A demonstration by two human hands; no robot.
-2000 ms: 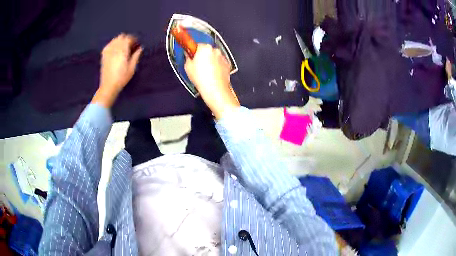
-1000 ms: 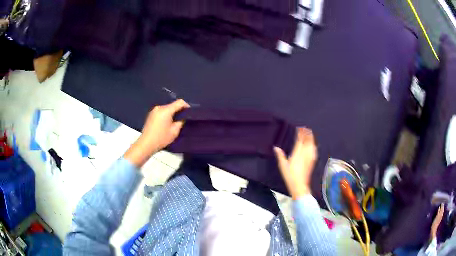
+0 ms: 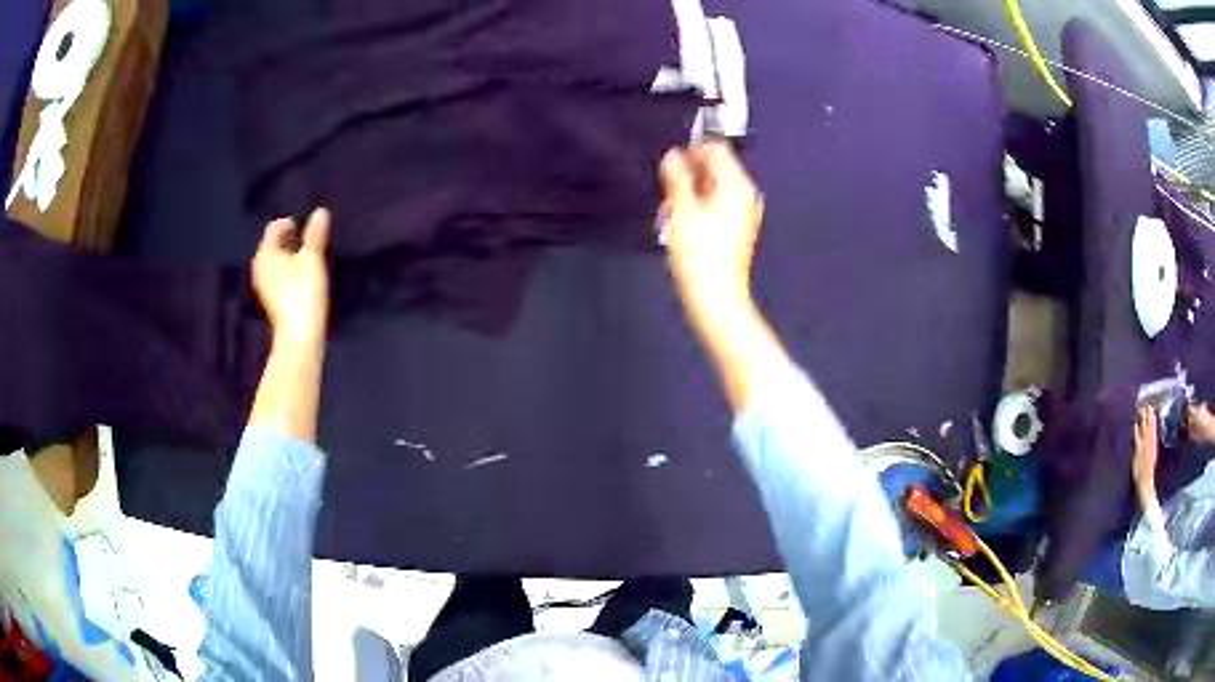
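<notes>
Dark plum garment pieces (image 3: 466,147) lie in overlapping layers across the far part of the dark-covered table, with white interlining pieces (image 3: 724,80) at their right end. My right hand (image 3: 713,220) is at that end, fingertips together by a white piece; its grip is not clear. My left hand (image 3: 293,273) is at the pieces' left lower edge, thumb and finger apart, with no piece visible between them. The steam iron (image 3: 913,500), with an orange-brown handle, rests at the right front edge, partly hidden by my right sleeve.
More plum cloth (image 3: 120,333) lies at left, beside a brown board (image 3: 113,133) bearing a white roll (image 3: 73,51). Yellow-handled scissors (image 3: 978,493) and another white roll (image 3: 1018,424) are at right. A yellow hose (image 3: 1019,613) trails from the iron. Another person's hand (image 3: 1146,453) shows far right.
The right hand has left the iron. Both hands, which were at a plum piece near the front edge, are now farther back at the layered pieces. That piece is gone from the front.
</notes>
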